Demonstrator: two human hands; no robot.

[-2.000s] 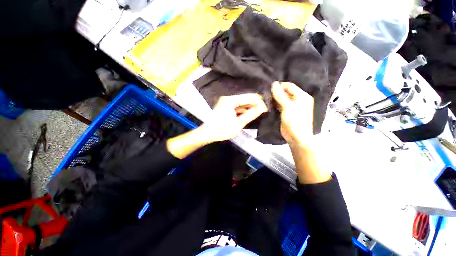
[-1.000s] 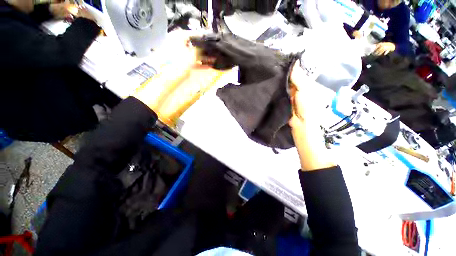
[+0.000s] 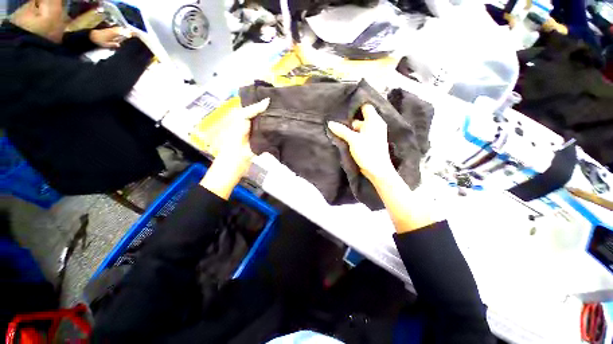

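A dark grey-brown garment piece point(image 3: 302, 144) is held spread between both hands above the white machine table point(image 3: 322, 218). A seam runs across its upper left part. My left hand point(image 3: 234, 144) grips its left edge, thumb on top and fingers mostly hidden. My right hand point(image 3: 366, 144) grips the cloth right of the middle, thumb on the near side and fingertips in a fold. The white sewing machine point(image 3: 497, 158) stands to the right of the cloth, with small metal parts at its left end.
A yellow board point(image 3: 212, 127) lies under the cloth at left. A blue crate point(image 3: 151, 218) with dark garments stands below left. A person in black point(image 3: 67, 94) sits at upper left. A red coil point(image 3: 593, 322) is at lower right, a red stool point(image 3: 50, 326) at lower left.
My left hand has come back from the far left and nearer to me, and the cloth is now stretched flat between the hands. My right hand has moved slightly left.
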